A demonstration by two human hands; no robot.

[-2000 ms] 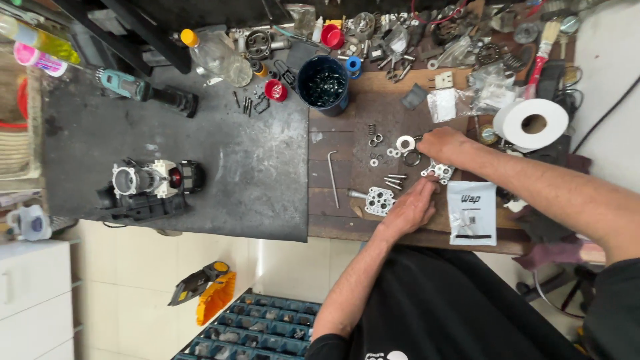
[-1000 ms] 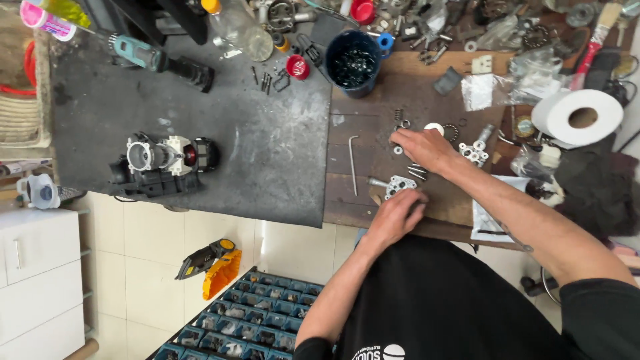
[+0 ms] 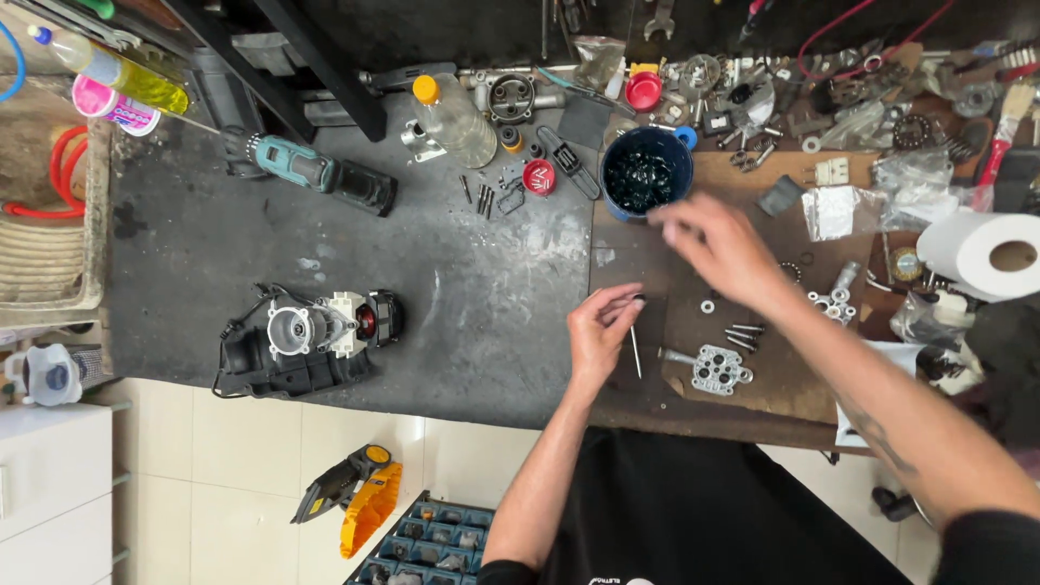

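Observation:
My left hand [image 3: 603, 329] is raised over the bench with a small dark part pinched between thumb and fingertips. Just below its fingers lies a thin metal rod [image 3: 636, 353], its upper end hidden by the hand. My right hand [image 3: 719, 252], blurred, has its fingertips by the near rim of a blue tub of dark grease [image 3: 619, 207]; whether it holds anything cannot be told. On the brown board are a metal valve plate [image 3: 718, 370], several screws [image 3: 743, 336], a washer [image 3: 707, 306] and a second metal fitting [image 3: 835, 305], partly beside my right forearm.
On the left of the bench sit a motor and pump assembly [image 3: 325, 329] and a cordless drill [image 3: 313, 169]. A clear bottle [image 3: 459, 122] and a red cap of small parts [image 3: 539, 176] are behind. A paper roll [image 3: 979, 256] stands right, among bagged and loose parts.
My right hand has moved from the loose parts to the tub. My left hand has left the valve plate, moved left and now pinches a small dark part.

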